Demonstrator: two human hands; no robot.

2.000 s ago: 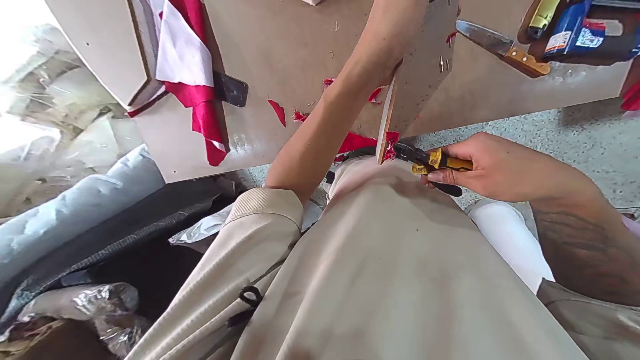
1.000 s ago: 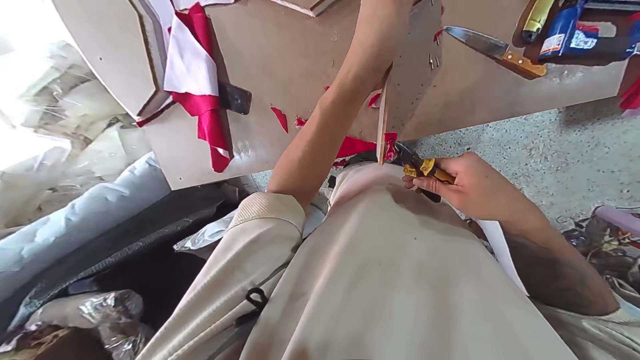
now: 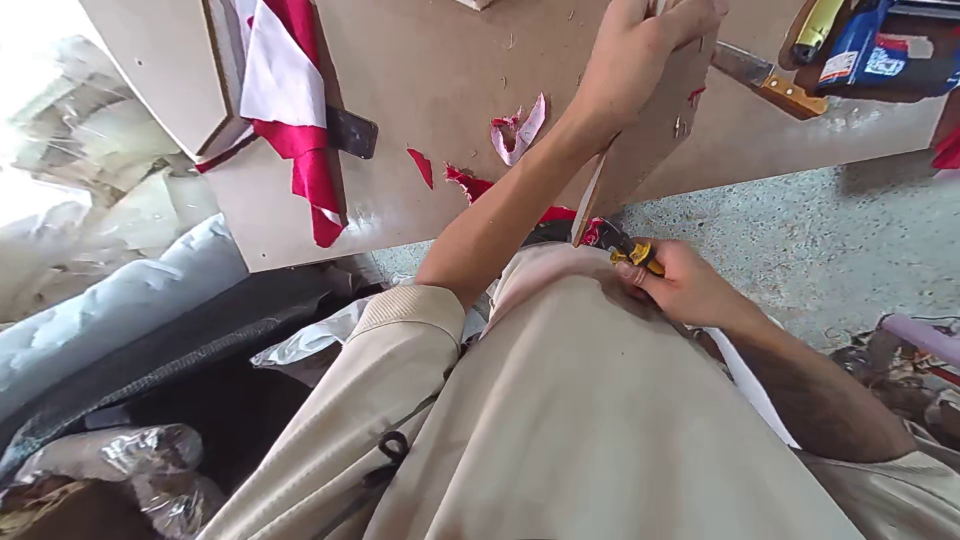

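My left hand [image 3: 637, 67] grips the far part of a flat board [image 3: 652, 142] that stands tilted on the table's near edge; its fingers are partly cut off at the top of the view. Red fabric [image 3: 592, 231] shows at the board's near corner. Against that corner are the dark jaws of yellow-and-black pliers [image 3: 634, 253], whose handles my right hand [image 3: 679, 281] holds. Whether the jaws bite the fabric cannot be told. Scraps of red fabric [image 3: 469, 182] and a curled pale strip [image 3: 519, 131] lie left of the board, partly beside my left forearm.
On the table [image 3: 405, 67] lie a wooden-handled knife [image 3: 772, 79], a blue package [image 3: 870, 60] and a yellow tool [image 3: 821, 26] at right. Red and white fabric [image 3: 289, 82] and a dark phone-like object [image 3: 351, 133] are at left. Rolled material [image 3: 127, 300] lies below left.
A curled pale fabric strip now shows beside my left forearm, where the earlier frames do not show it. My right hand stays with the pliers at the board's near corner.
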